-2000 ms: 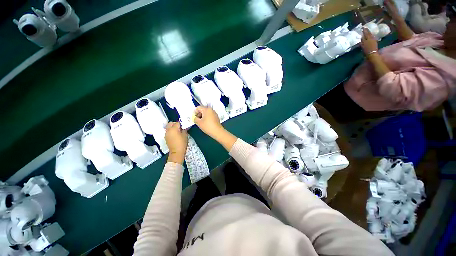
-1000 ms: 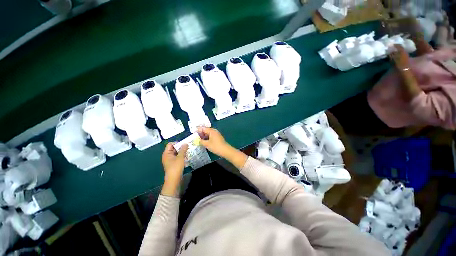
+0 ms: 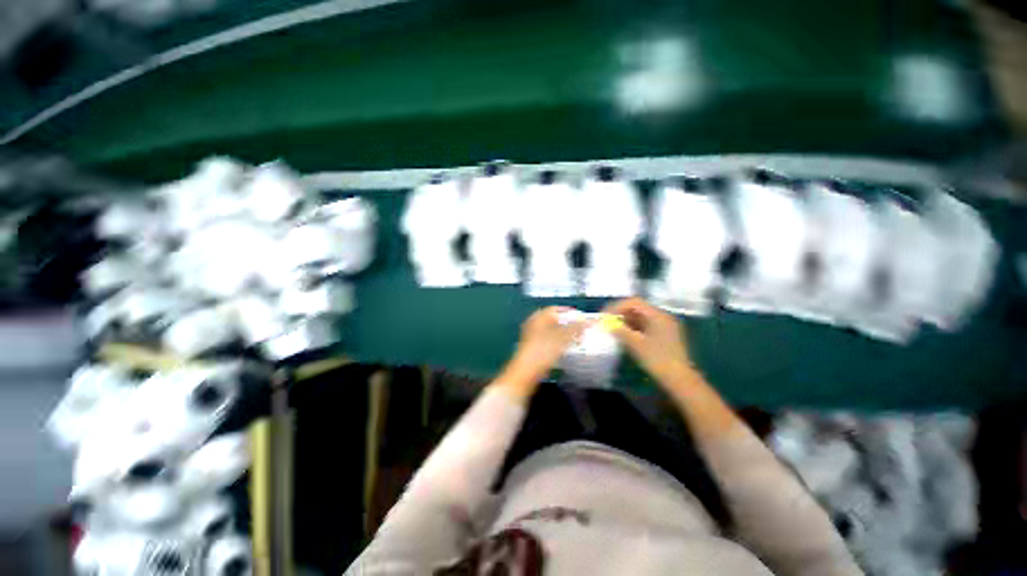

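Observation:
The view is blurred. My left hand and my right hand are close together at the bench's near edge, both on a white label sheet that hangs below the fingers. A yellow spot shows at my right fingertips. Whether a single label is between the fingers cannot be told. White security cameras stand in a row beyond my hands, dark lens ends toward the conveyor. One camera stands just beyond my right hand, not held.
A jumbled camera pile lies at the left bench end, with more cameras below it. Another pile is below the bench at right. The green conveyor runs behind the pale metal edging.
The view has swung left, so the row appears further right and the left piles show more. My hands have left the camera they touched two seconds ago and stay at the sheet.

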